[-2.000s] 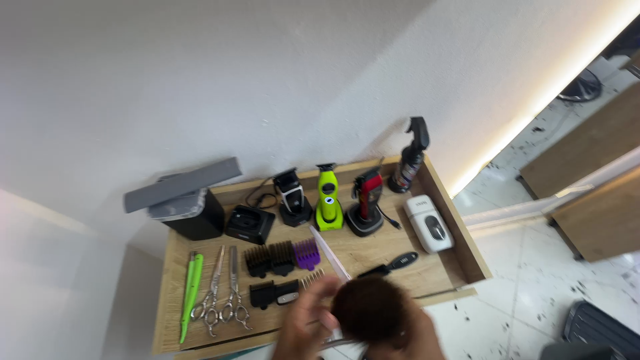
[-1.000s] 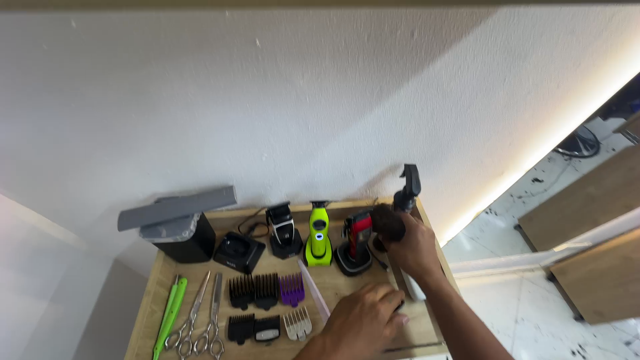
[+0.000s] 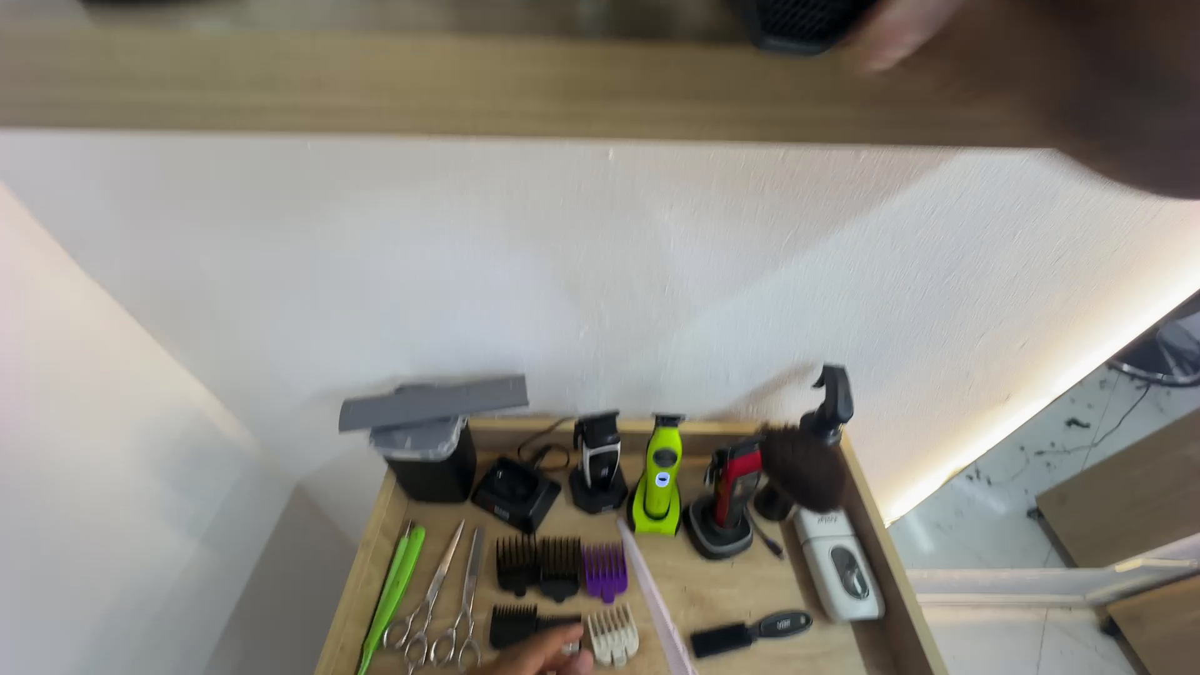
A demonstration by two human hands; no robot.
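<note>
My right hand [image 3: 905, 33], blurred, is raised at the top right beside a black mesh-patterned object [image 3: 806, 23] on the shelf; its grip is unclear. Only some fingers of my left hand [image 3: 548, 653] show at the bottom, near black clipper guards [image 3: 514, 626] and a white guard [image 3: 613, 636]. A dark-bristled brush [image 3: 804, 469] stands by the black spray bottle [image 3: 830, 408]. Left of it are a red-and-black clipper [image 3: 738, 483], a lime trimmer [image 3: 663, 478] and a black-and-silver clipper [image 3: 598, 455] on stands. A purple guard [image 3: 606, 570] lies near a pale strip [image 3: 656, 600].
The wooden tray [image 3: 891, 562] also holds scissors [image 3: 433, 595], a green razor [image 3: 394, 586], a small black-handled brush [image 3: 750, 633], a white shaver [image 3: 839, 567], a charging base [image 3: 516, 492] and a lidded black container [image 3: 436, 459]. A wooden shelf edge [image 3: 525, 89] crosses above.
The dark-bristled brush, earlier in my hands, now stands released near the spray bottle. My right hand has risen from the tray to the upper shelf; my left hand has moved left and down.
</note>
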